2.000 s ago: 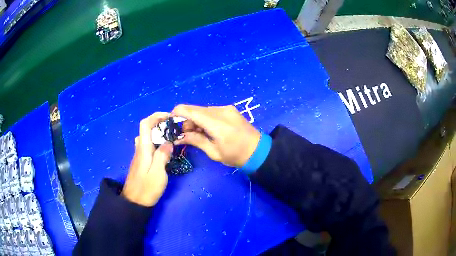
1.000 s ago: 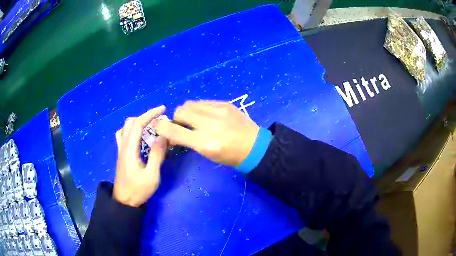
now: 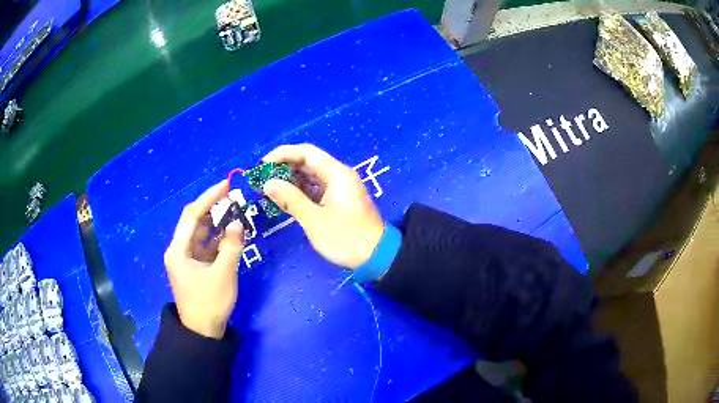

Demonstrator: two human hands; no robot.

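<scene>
My left hand holds a white plastic housing with a dark part on it, partly hidden by the fingers. My right hand holds a green printed circuit board between thumb and fingers, just up and right of the housing. A red lead wire arcs between the housing and the board. Both hands are over the blue corrugated sheet, which bears white characters.
The green conveyor belt runs behind the sheet with a unit and smaller parts on it. Filled housings lie in rows at left. Bags of metal parts lie on the black mat. A cardboard box stands at right.
My hands have drawn slightly apart and the green board now shows in my right hand, clear of the housing. Earlier it hung below the hands. The belt unit has moved right.
</scene>
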